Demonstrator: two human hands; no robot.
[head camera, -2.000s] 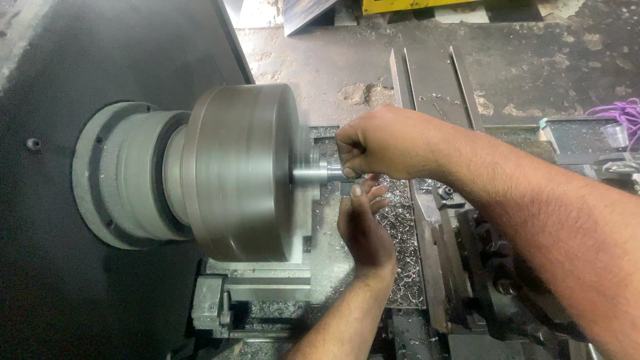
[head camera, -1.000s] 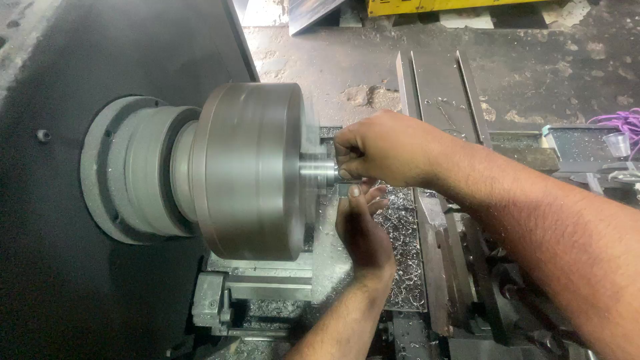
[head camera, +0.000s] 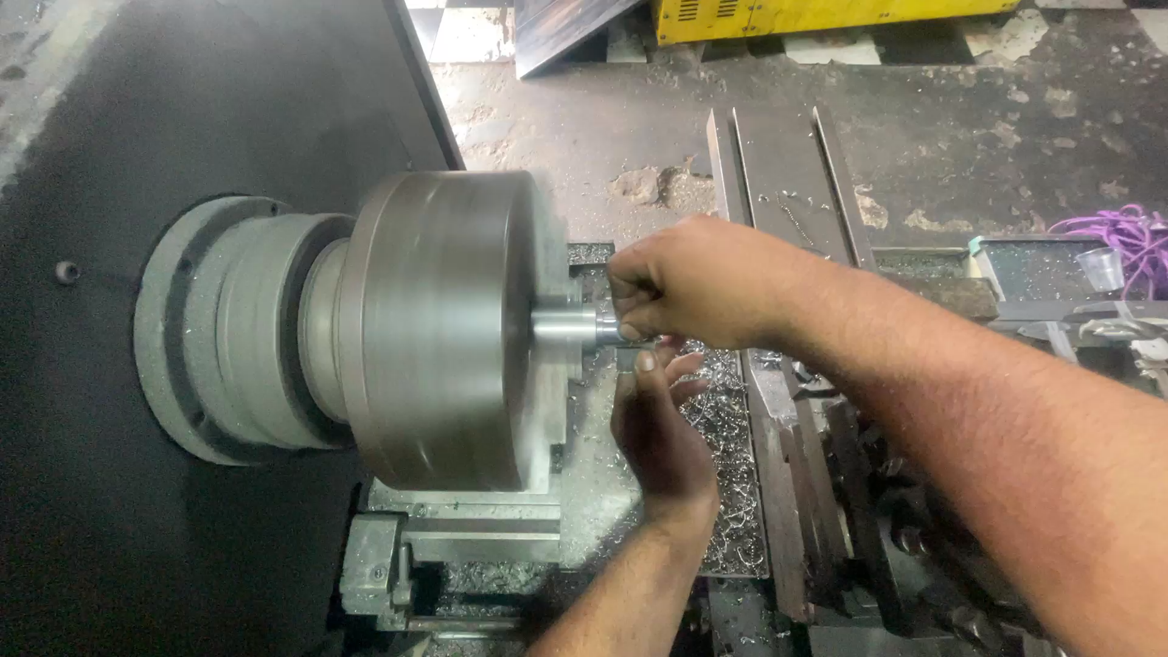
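Observation:
A round metal workpiece (head camera: 568, 323) sticks out to the right from the large lathe chuck (head camera: 438, 328), whose blurred surface shows that it is spinning. My right hand (head camera: 680, 283) is at the workpiece's outer end, fingers curled, thumb low against it; what those fingers hold is hidden. Just below, my left hand (head camera: 662, 420) points upward, palm side partly in view, thumb tip pressed to a thin dark strip (head camera: 630, 352) at the underside of the workpiece. Its other fingers are loosely bent behind. The strip's material and its far end cannot be made out.
The dark headstock panel (head camera: 246, 109) fills the left. Curly metal chips (head camera: 730, 484) lie under the hands, beside the carriage parts (head camera: 821, 511). At the right are a tray (head camera: 1031, 265), a clear plastic cup (head camera: 1101, 270) and purple cord (head camera: 1127, 239). A yellow metal housing (head camera: 821, 16) stands behind.
Both hands stay close together at the workpiece's outer end. The chuck is blurred by spinning in every frame. Nothing has plainly been taken hold of or let go.

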